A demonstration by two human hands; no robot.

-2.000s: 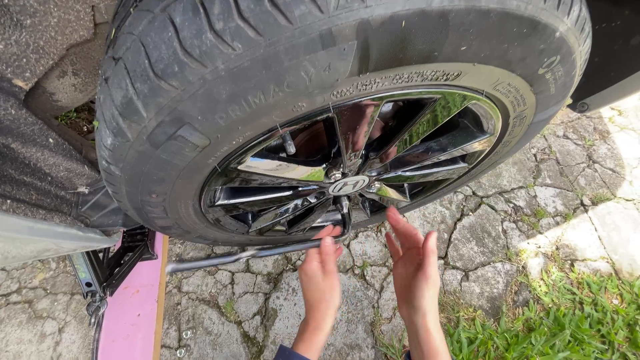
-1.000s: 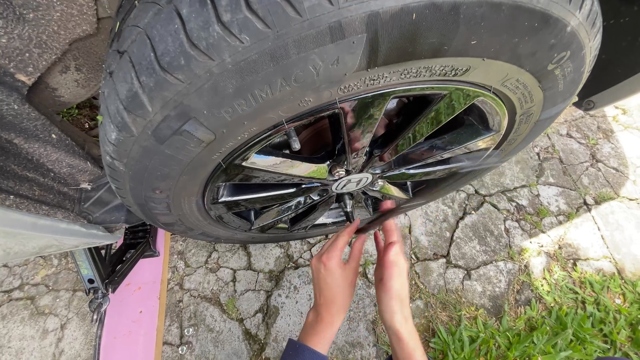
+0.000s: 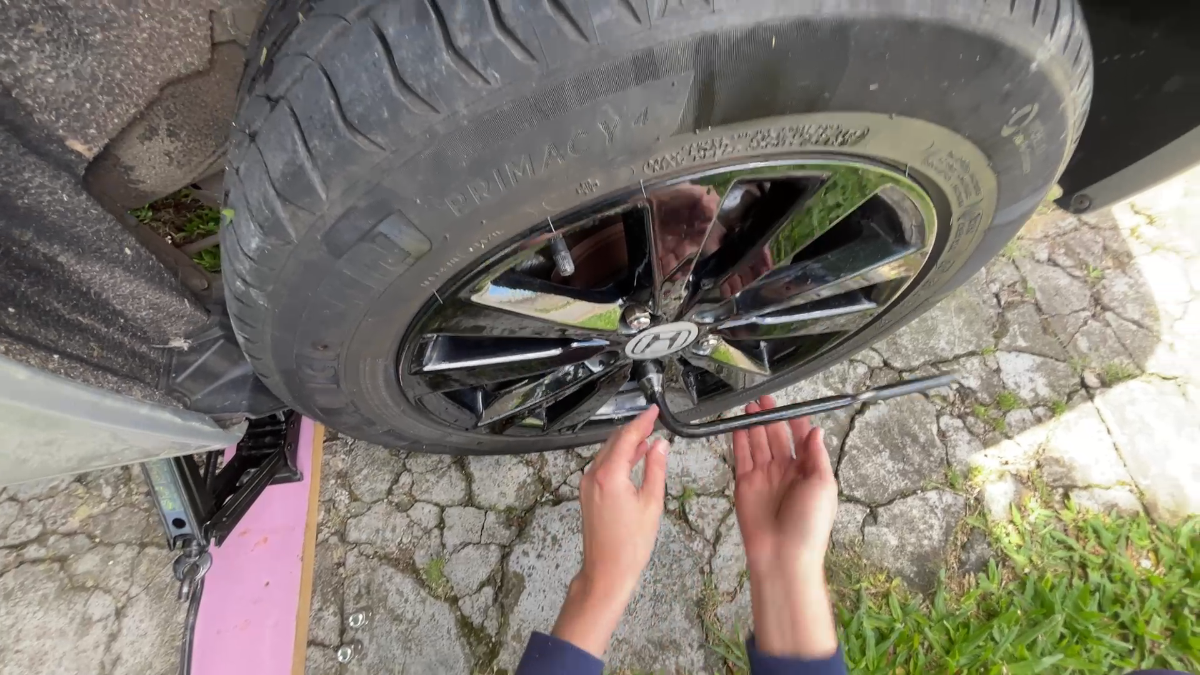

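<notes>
An L-shaped lug wrench [image 3: 806,412] has its socket end on a lug position just below the centre cap [image 3: 662,340] of a black and chrome alloy wheel [image 3: 525,361]. Its long arm points right, across the lower rim. The fingertips of my left hand [image 3: 623,502] are at the wrench's bend, thumb and fingers slightly apart. Palm up, my right hand [image 3: 786,506] lies under the long arm, its fingers extended behind the bar and not closed round it. Another lug nut [image 3: 637,318] shows above the cap. A tire [image 3: 347,234] surrounds the wheel.
At the lower left a black scissor jack [image 3: 253,473] stands on a pink board [image 3: 253,562]. Two small shiny metal pieces [image 3: 358,620] lie on the cracked stone paving [image 3: 422,600]. Grass [image 3: 1031,600] borders the lower right. Grey car bodywork [image 3: 94,422] juts in from the left.
The wrench's long arm pointed left two seconds ago and now points right. My hands were close together one second ago; my right hand has since moved away from my left.
</notes>
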